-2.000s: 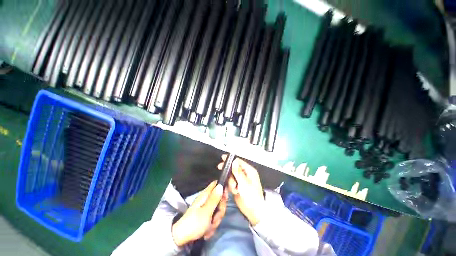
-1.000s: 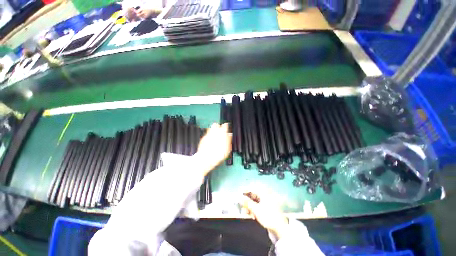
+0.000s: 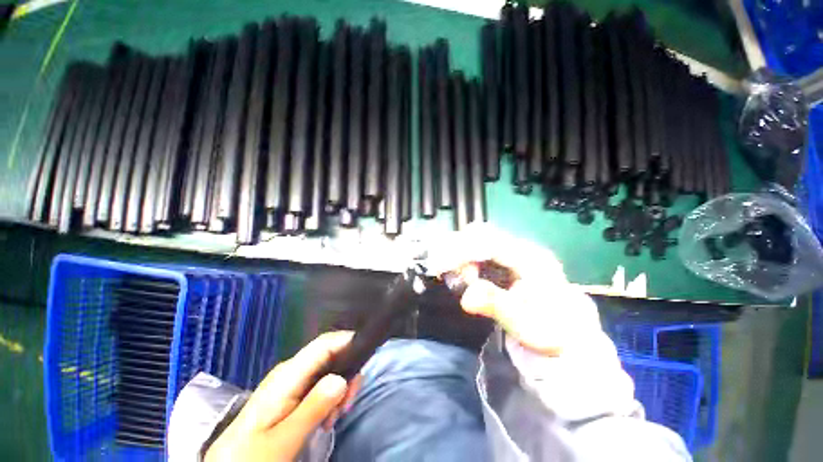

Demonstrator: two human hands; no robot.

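Note:
My left hand (image 3: 287, 397) grips a black tube (image 3: 377, 318) over my lap; the tube tilts with its upper end towards the bench. My right hand (image 3: 519, 293) is near that end, fingers bent around something small and dark, probably a small black part; it is blurred and overexposed. Black tubes lie side by side on the green bench in a left group (image 3: 257, 126) and a right group (image 3: 600, 99). A pile of small black parts (image 3: 636, 226) lies below the right group.
A clear bag (image 3: 749, 245) with black parts is at the bench's right, a second bag (image 3: 774, 122) behind it. Blue crates stand on the floor at left (image 3: 180, 343) and right (image 3: 663, 388). Torn white strips (image 3: 629, 281) line the bench's front edge.
My left hand has moved from the tubes on the bench back over my lap and now holds a tube. My right hand has come close to the tube's end. The view has tilted down.

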